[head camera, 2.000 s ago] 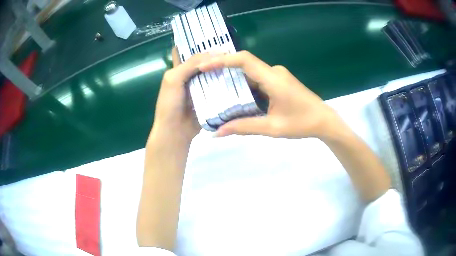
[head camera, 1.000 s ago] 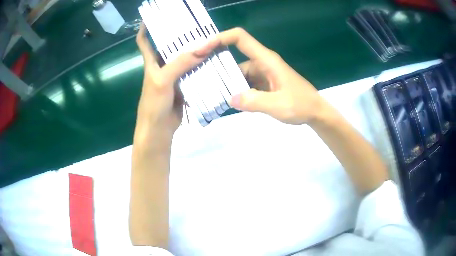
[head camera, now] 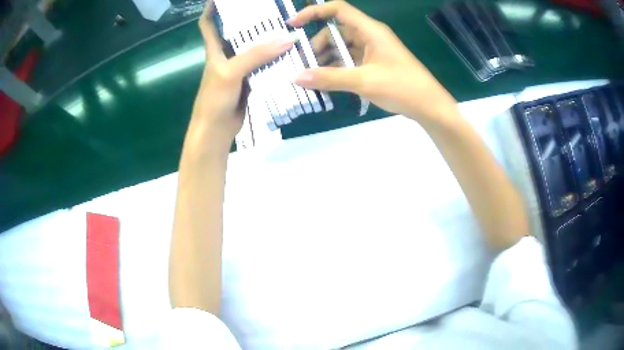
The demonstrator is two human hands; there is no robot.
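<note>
A stack of several silver-edged phone middle frames (head camera: pixel 263 51) is held above the near edge of the green belt, its top end cut off by the picture's upper rim. My left hand (head camera: pixel 229 82) grips the stack from its left side, thumb across the edges. My right hand (head camera: pixel 369 58) is at the stack's right side, with thumb and fingers at the right-most frames. One frame (head camera: pixel 347 58) stands apart from the stack, partly hidden by my right fingers. My right palm is hidden.
A fan of several dark frames (head camera: pixel 479 41) lies on the green belt (head camera: pixel 157 109) at right. A black blister tray (head camera: pixel 568 232) is at far right. A red strip (head camera: pixel 103 270) lies on the white cover (head camera: pixel 342 239) at left. A white bottle (head camera: pixel 152 5) is cut off at the top.
The stack first moved left, then slightly right, and its near end moved away from me. A frame at its right side has separated within my right hand. The belt's fanned frames appear further left.
</note>
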